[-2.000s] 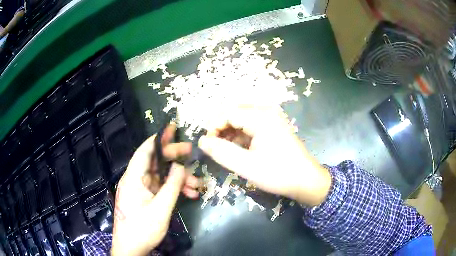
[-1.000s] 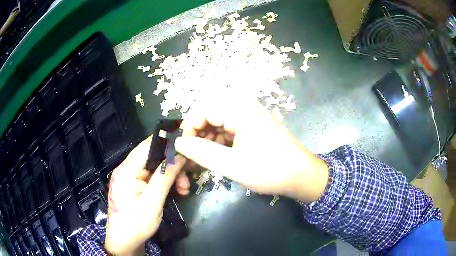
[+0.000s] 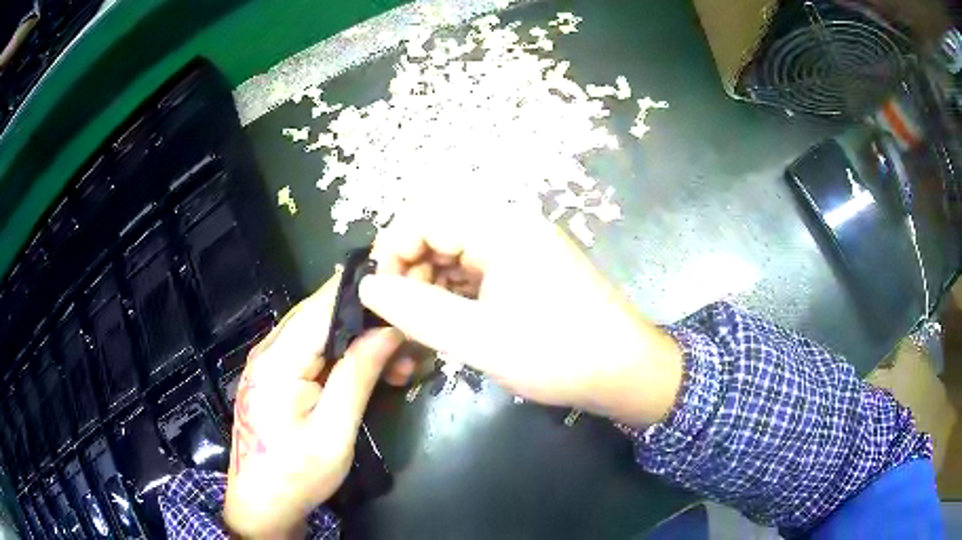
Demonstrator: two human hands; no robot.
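Note:
A narrow black part point(image 3: 350, 301) is held between both hands, left of centre. My left hand point(image 3: 301, 411) grips it from below and the left, thumb along its lower end. My right hand point(image 3: 506, 306) has its thumb and fingers at the part's upper right side and covers some of it. Whether a small piece is between my right fingertips is hidden. A large overexposed pile of small white pieces point(image 3: 454, 132) lies beyond the hands. A few small mixed pieces point(image 3: 454, 374) show just below my right hand, mostly covered.
A glossy black pocketed tray point(image 3: 132, 285) fills the left side. A smartphone point(image 3: 839, 200) lies at right with a thin cable point(image 3: 916, 237) beside it. A round fan grille point(image 3: 833, 63) and a brown cardboard box point(image 3: 728, 37) stand upper right. A green strip point(image 3: 200, 47) runs along the back.
The black part was blurred and edge-on, then turned to show its face with a grey strip and small white spot; now it is tilted narrower. The view has shifted slightly.

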